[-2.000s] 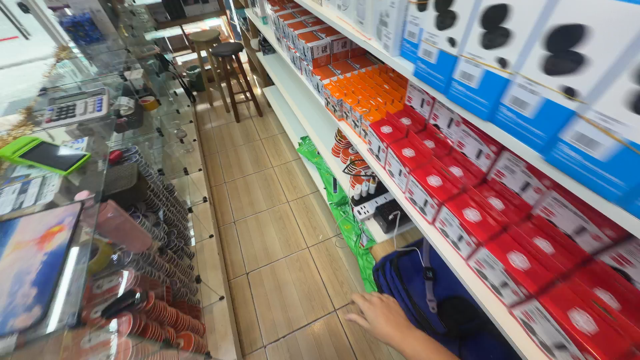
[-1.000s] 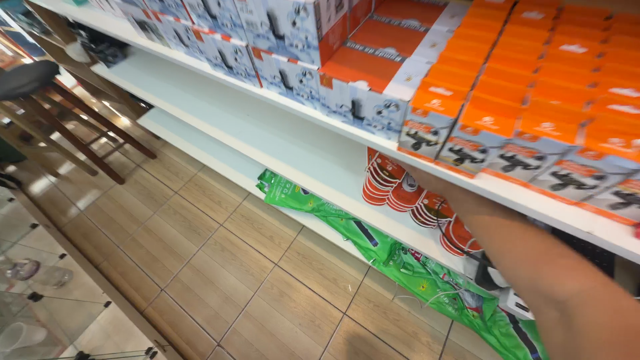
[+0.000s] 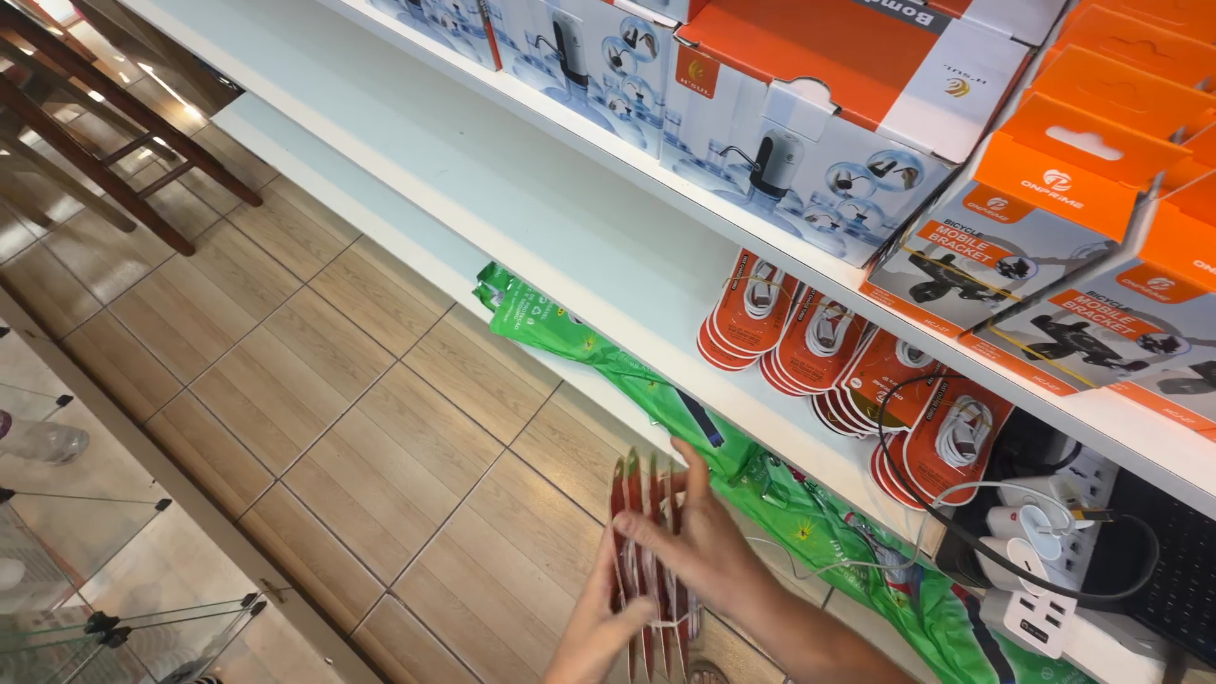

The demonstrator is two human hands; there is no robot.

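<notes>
My left hand (image 3: 608, 608) and my right hand (image 3: 689, 532) are together at the lower middle, both closed around a small stack of red carded packs (image 3: 651, 570). The stack is held edge-on, so the card faces are mostly hidden. To its upper right, on the middle shelf, stand bundles of orange-red cards with white cables (image 3: 822, 342), the nearest bundle (image 3: 955, 437) beside a power strip.
Boxed water pumps (image 3: 798, 161) and orange bicycle-bracket boxes (image 3: 997, 237) line the shelf above. Green plastic packages (image 3: 608, 361) lie low down. A power strip (image 3: 1040, 608) with chargers and a black cable is at right. Wooden stool legs (image 3: 123, 142) stand upper left; a glass case (image 3: 123, 532) lower left.
One second ago an arm reached toward the shelf by the carded cables; now both hands are in view over the floor, holding a stack of cards. The view has moved closer to the shelf.
</notes>
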